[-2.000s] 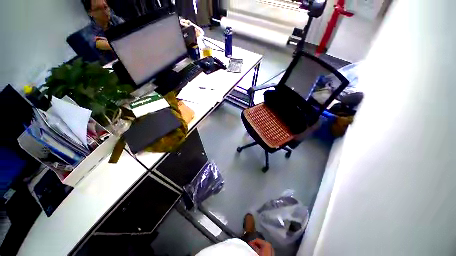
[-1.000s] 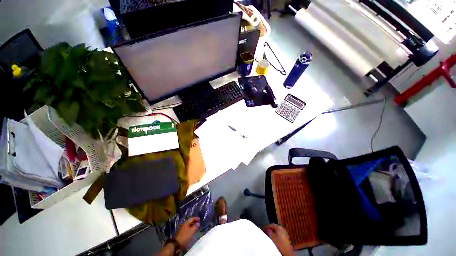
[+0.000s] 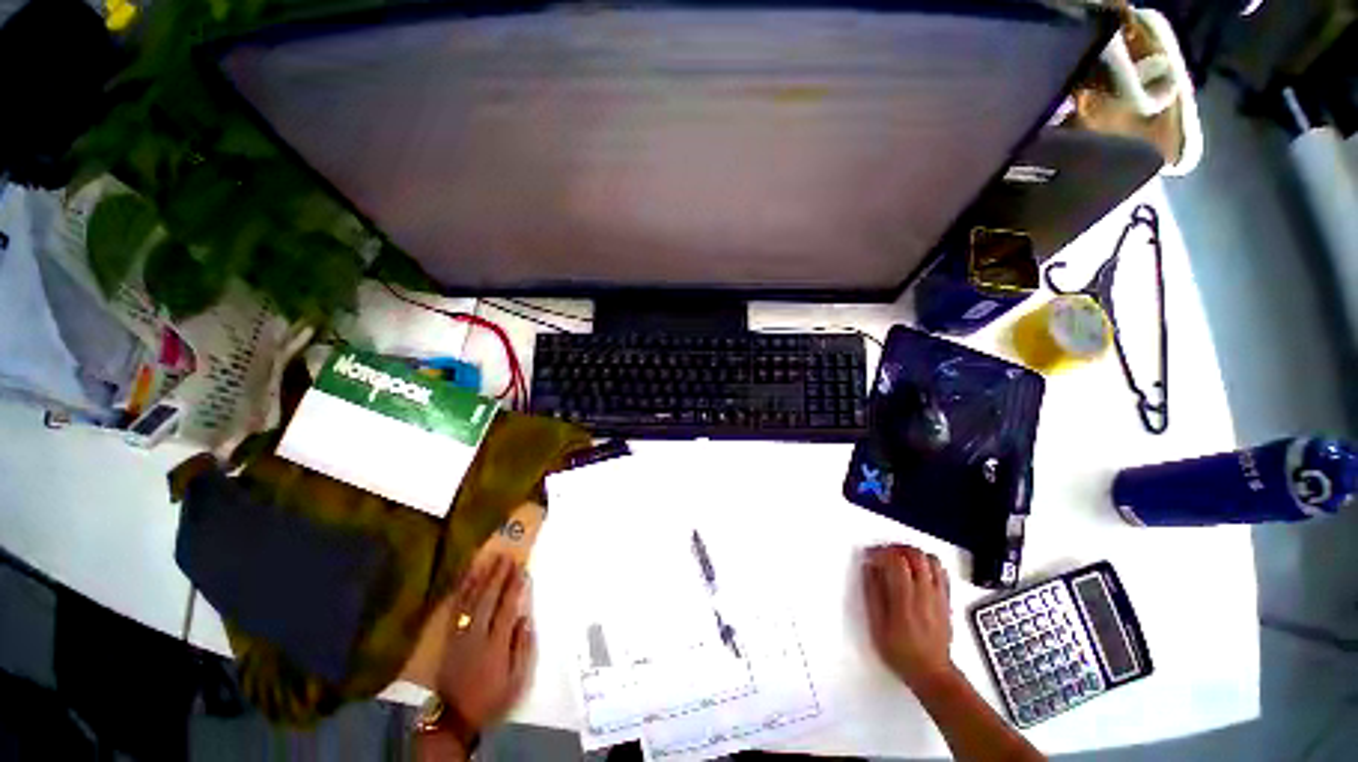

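Note:
Printed sheets (image 3: 700, 697) with fine line drawings and tables lie before the keyboard, a dark pen (image 3: 703, 560) above and on them. My left hand (image 3: 489, 633) rests with fingers extended on the tan kraft card (image 3: 521, 533), left of the sheets. My right hand (image 3: 909, 603) rests on the desk right of the sheets, fingers loosely curled, its palm side hidden. The olive cloth (image 3: 514, 454) lies at left, with a dark flat rectangle (image 3: 298, 558) and the white-and-green notebook (image 3: 390, 432) on it.
The keyboard (image 3: 700, 384) sits under the monitor (image 3: 670, 149). At right are the mouse pad (image 3: 953, 417), calculator (image 3: 1060, 643), navy bottle (image 3: 1229, 484), yellow roll (image 3: 1062, 334) and black hanger (image 3: 1139, 320). The plant (image 3: 194, 194) and document basket (image 3: 224, 357) stand at left.
The view has moved in close over the desk. My hands have come from beside my body onto the desk, left on the card, right beside the sheets. The chair has left the view.

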